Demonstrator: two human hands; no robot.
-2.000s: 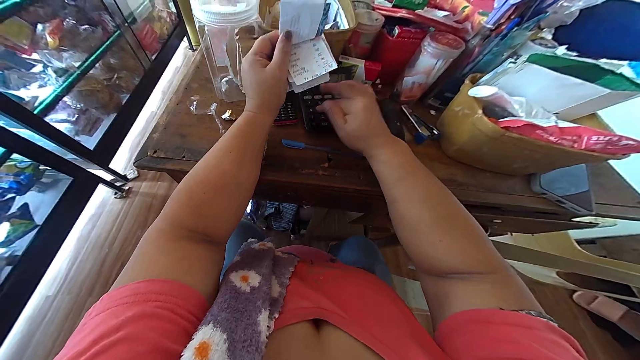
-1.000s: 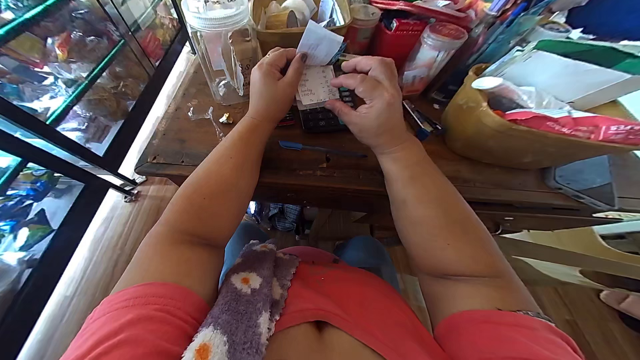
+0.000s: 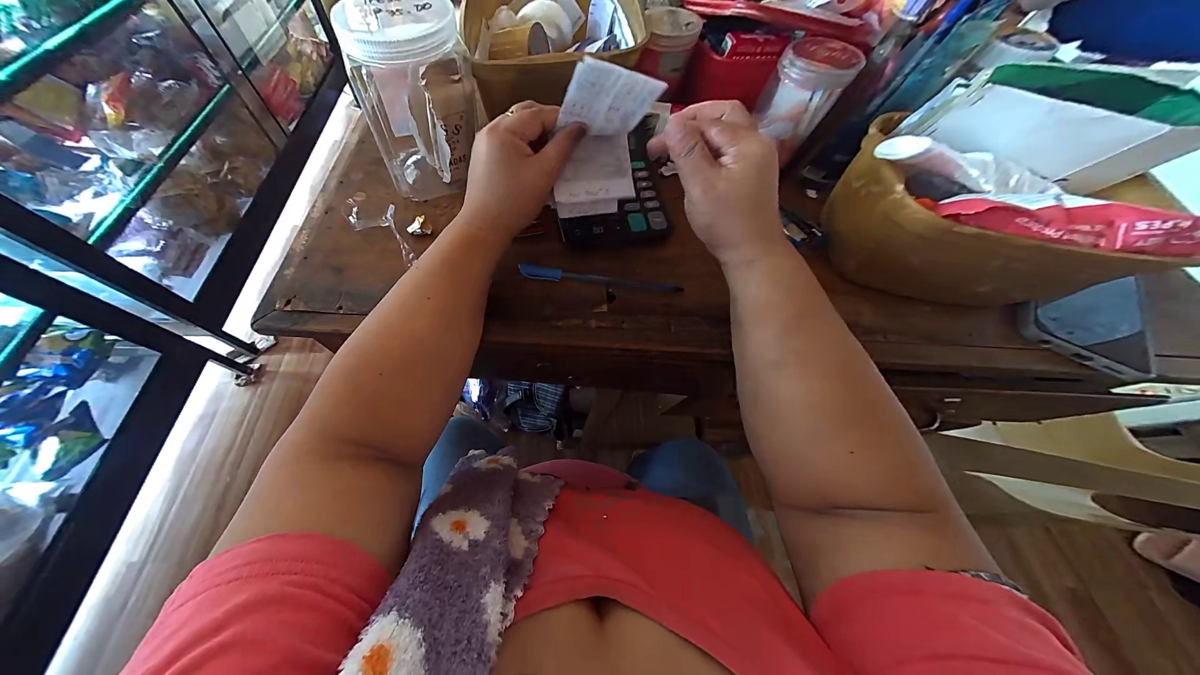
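Observation:
My left hand [image 3: 520, 161] grips a few small paper slips [image 3: 609, 98] that bear writing, its thumb pressed on them. The lower slips hang over a black desk calculator [image 3: 647, 217], hiding part of its keys. My right hand [image 3: 729, 169] is just right of the slips and the calculator, with thumb and fingers drawn together; whether anything is between them cannot be told. On the wooden table near its front edge lies a blue pen [image 3: 600, 278], below the calculator.
A clear plastic jar [image 3: 408, 103] stands at the left, with a tub of rolls [image 3: 553, 70] behind. A red-lidded jar [image 3: 811, 89] is beyond my right hand. At the right are a large tan basin [image 3: 937, 253] and a phone [image 3: 1092, 319]. Glass shelving [image 3: 169, 159] borders the left.
My right hand has moved off the paper slips to their right. The upper slip is now turned up in my left hand, and more of the calculator shows below.

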